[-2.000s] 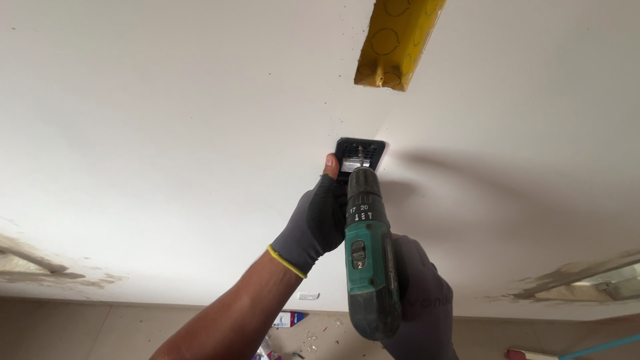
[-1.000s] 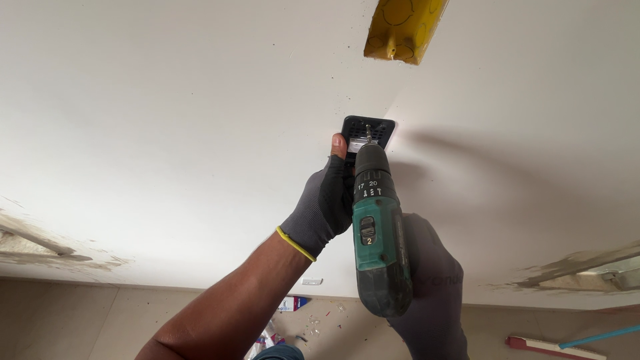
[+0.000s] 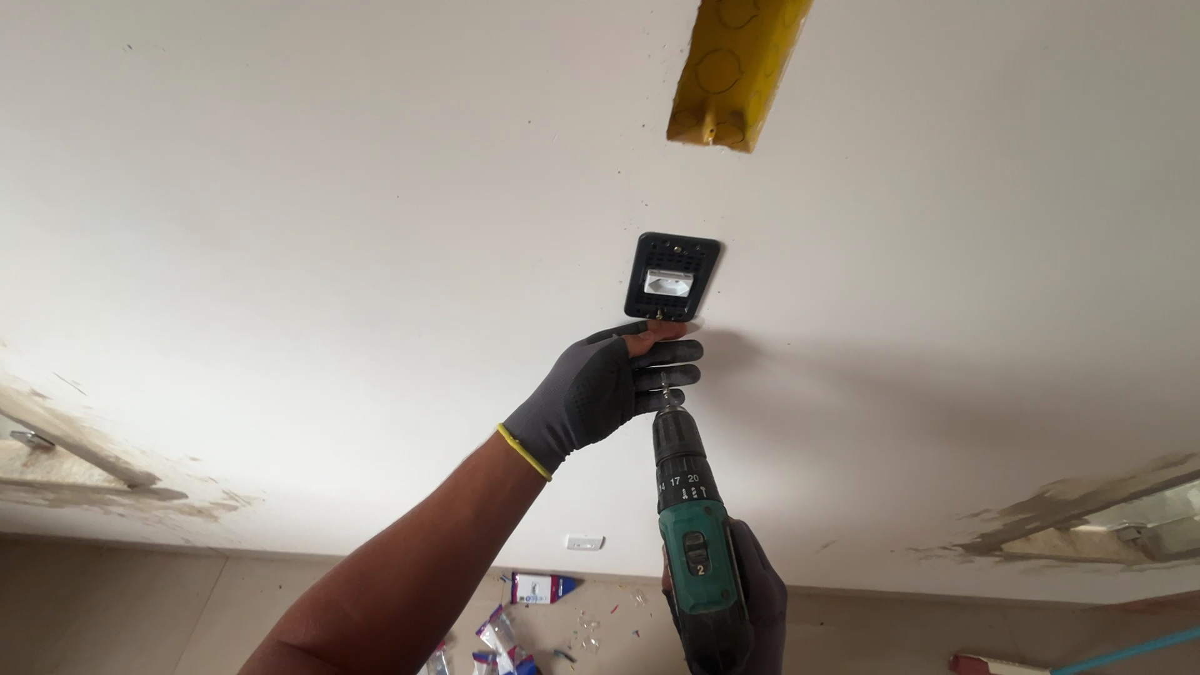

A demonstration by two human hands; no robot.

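Note:
A black outlet mounting frame [image 3: 672, 277] with a white socket module [image 3: 668, 283] in it sits against the white wall, a screw showing at its top and another at its bottom. My left hand [image 3: 609, 384], in a grey-black work glove with a yellow cuff and a bare thumb tip, is just below the frame. Its thumb and index finger meet at the frame's lower edge; whether they pinch something small is hidden. My gloved right hand [image 3: 759, 595] grips a green and black cordless drill [image 3: 698, 553], whose bit points up at the left fingers, below the frame.
A yellow electrical box [image 3: 736, 75] is recessed in the wall above. Patched openings lie at both sides. A small white plate [image 3: 585, 542] is low on the wall. Plastic packets [image 3: 541, 588] and scraps litter the tiled floor; a red and white tool [image 3: 996, 665] lies at lower right.
The drill has moved down, away from the black frame. My left hand has shifted from the frame's left side to below its bottom edge, leaving the frame in full view.

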